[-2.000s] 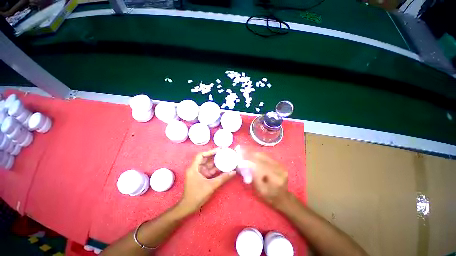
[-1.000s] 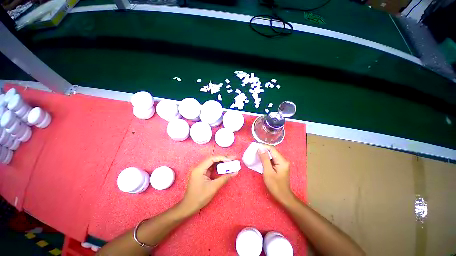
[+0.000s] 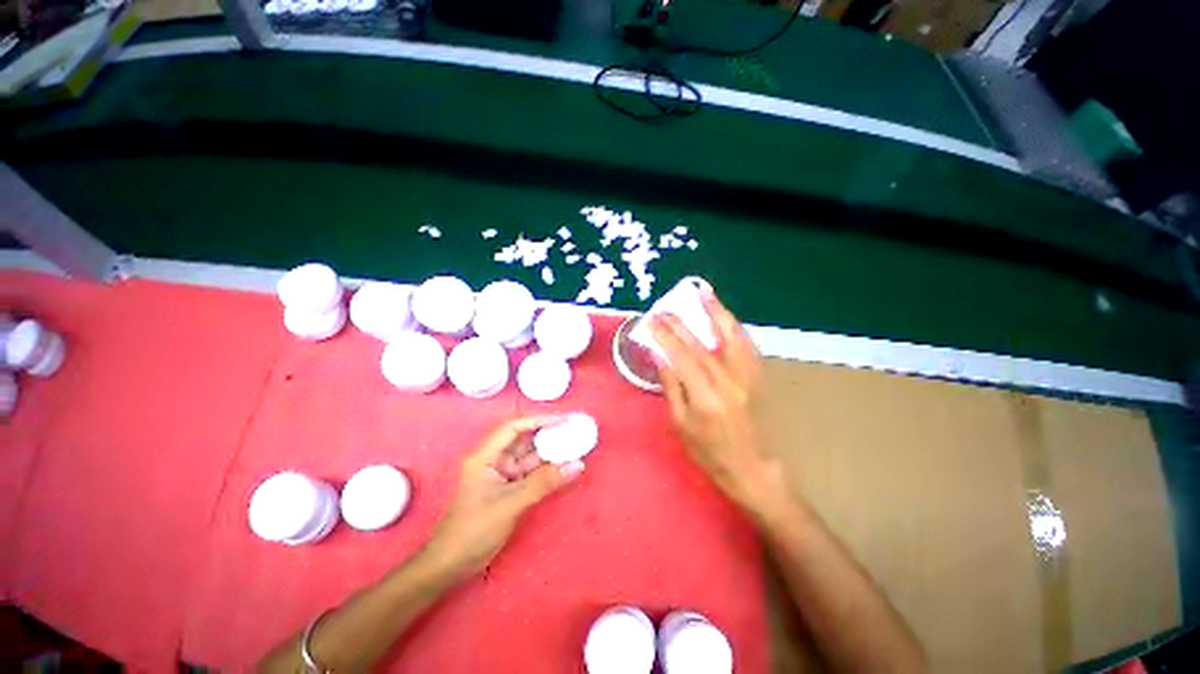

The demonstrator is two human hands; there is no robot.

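My left hand (image 3: 498, 490) holds a small white round jar (image 3: 566, 437) above the red mat (image 3: 526, 579), its round face turned up. My right hand (image 3: 711, 395) holds a white cloth (image 3: 687, 316) on top of the clear dispenser bottle (image 3: 637, 356). The cloth and fingers hide the bottle's neck and lid; part of its wide round base shows at the left of the hand.
White jars (image 3: 479, 366) stand grouped at the mat's back edge, with others at left and near front. Small white pieces (image 3: 619, 244) lie on the green belt (image 3: 329, 184). Brown cardboard (image 3: 908, 500) lies right, a black cable (image 3: 645, 92) across the belt.
My right hand has moved the cloth away from beside the jar, up onto the dispenser bottle. My left hand has turned the jar from edge-on to face up. The view has shifted right.
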